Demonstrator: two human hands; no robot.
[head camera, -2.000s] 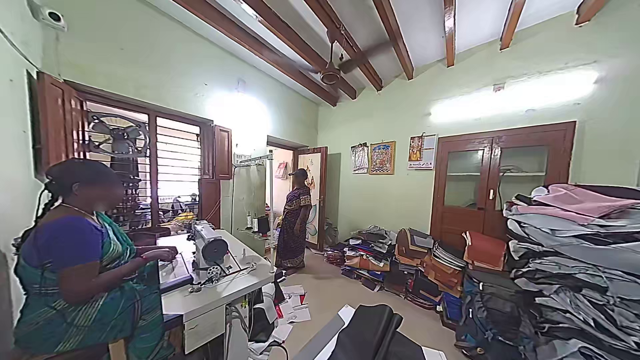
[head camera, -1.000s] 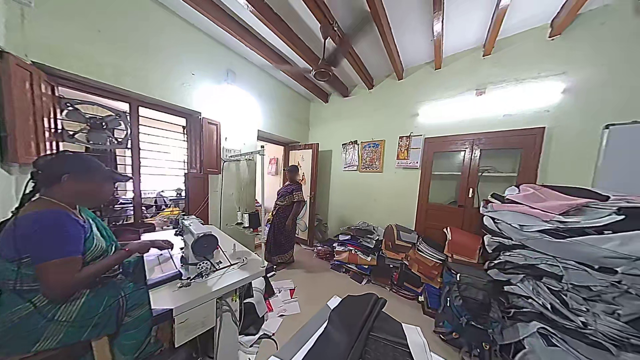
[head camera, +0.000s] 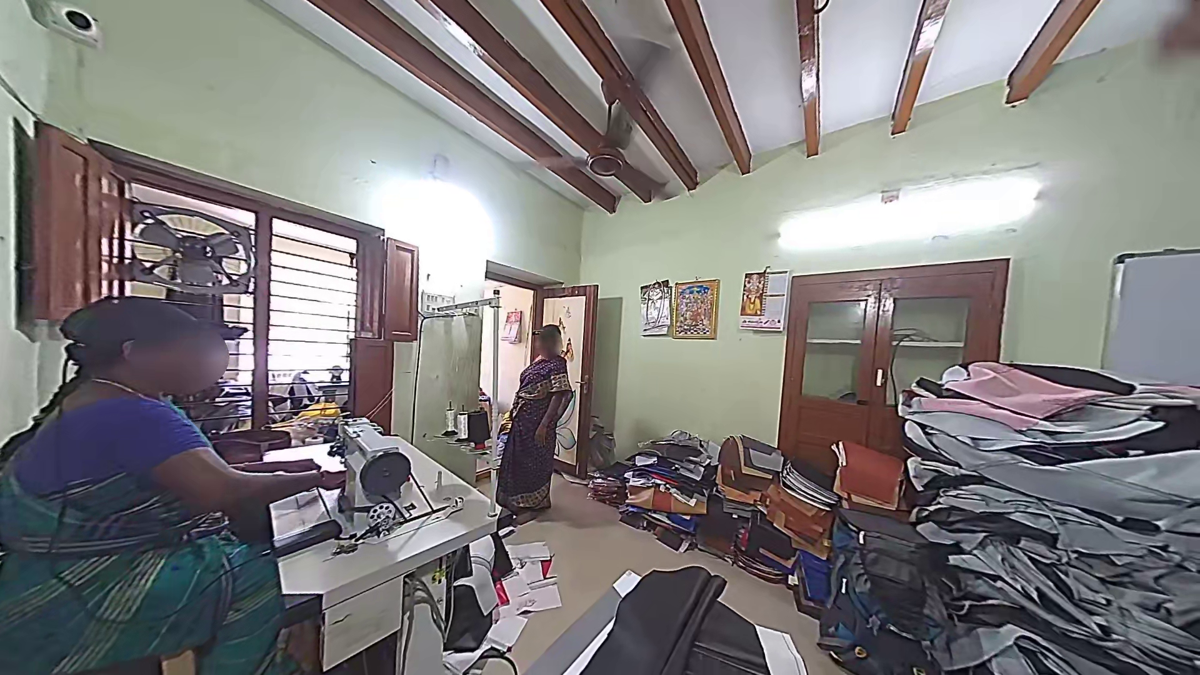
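Note:
Neither my left hand nor my right hand shows in the head view, so what they hold or touch is hidden. Nearest to me, at the bottom centre, black sheet material (head camera: 656, 619) lies folded over white and grey pieces. On the left a seated co-worker (head camera: 122, 487) has both hands at a sewing machine (head camera: 375, 478) on a white sewing table (head camera: 403, 544). Thread spools (head camera: 464, 424) stand on a rack behind the machine.
A tall pile of grey and black material (head camera: 1059, 506) rises at the right, with a backpack (head camera: 877, 591) beside it. Stacked pieces (head camera: 666, 483) line the far wall. Another person (head camera: 537, 422) stands by the open door (head camera: 569, 375). Paper scraps (head camera: 530, 591) lie on the floor.
The seated co-worker's head has turned between frames. The view has swung slightly and back. Neither of my hands appears in any frame.

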